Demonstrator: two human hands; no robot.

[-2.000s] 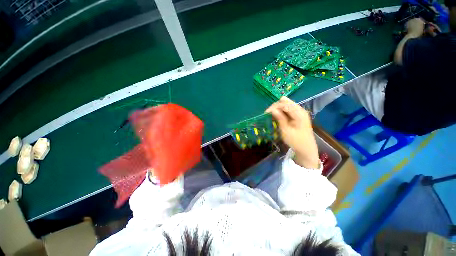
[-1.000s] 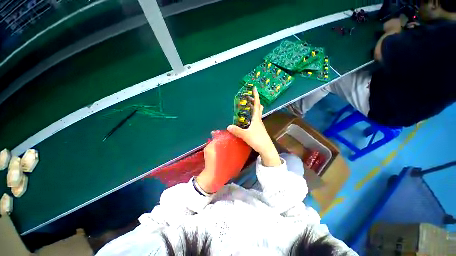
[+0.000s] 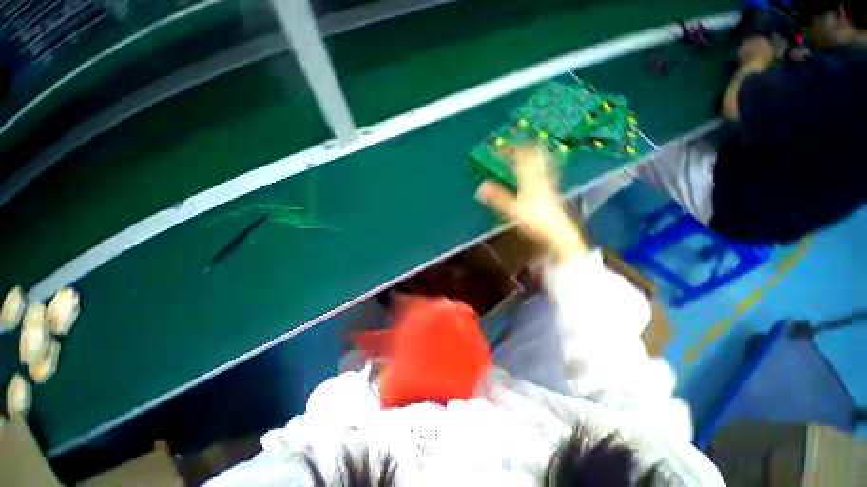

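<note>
A red bubble bag (image 3: 435, 352), blurred, is at my body below the bench edge. My left hand is in or behind it and hidden by it, at the end of my left sleeve. My right hand (image 3: 532, 202) is blurred, with fingers apart and nothing seen in it. It reaches over the near edge of a stack of green circuit board panels (image 3: 504, 152) and covers part of it. More panels (image 3: 580, 114) lie overlapping behind, with yellow and dark components.
White housings (image 3: 35, 333) are grouped at the far left. A black pen-like tool (image 3: 235, 243) and thin green strands (image 3: 285, 217) lie on the green bench (image 3: 190, 323). Open boxes are below the bench edge. A neighbouring worker (image 3: 789, 143) sits at right by a blue stool (image 3: 699, 249).
The red bag and my left hand have moved down towards my body. My right hand has moved up and right to the stack, and the panel it held is no longer seen in it.
</note>
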